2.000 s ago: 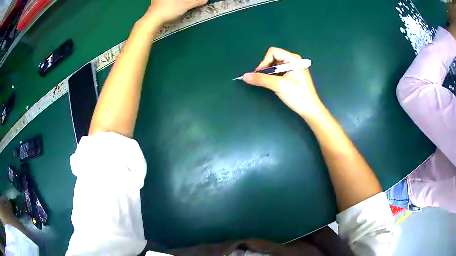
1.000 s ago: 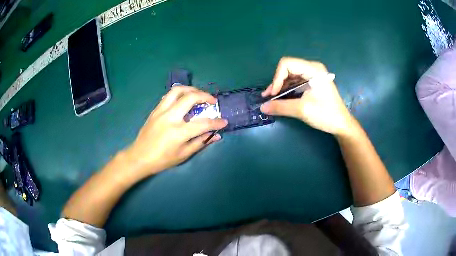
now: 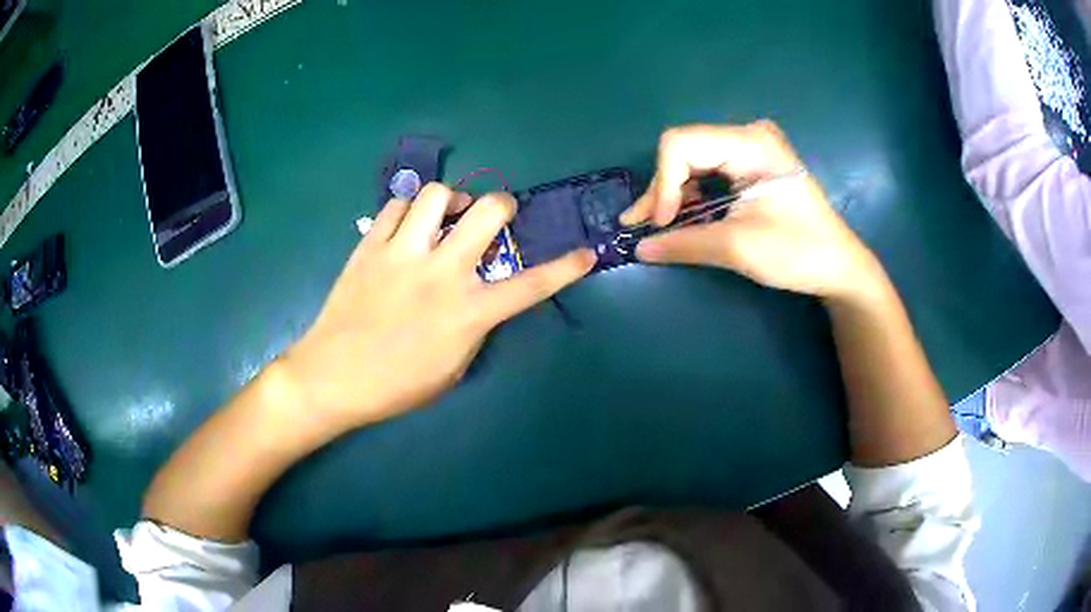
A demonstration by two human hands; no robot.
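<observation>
A black device housing lies flat on the green bench in front of me. My left hand rests on its left end, fingers spread over it, holding it down. A circuit board, blue and whitish, shows under those fingers. My right hand holds thin tweezers pen-like, tips at the ring at the housing's right end. A small black cover piece with a silvery round centre lies beyond my left fingers. A reddish wire curves between it and the housing.
A smartphone lies at the upper left. Black device units are piled at the left edge, another above them. A whitish strip curves across the upper left. A neighbour's pink sleeve is at the right, near white specks.
Two seconds ago no housing lay before me and my left arm reached far forward. Since one second ago, my left fingers have moved further over the housing, and the cover's round centre has become visible.
</observation>
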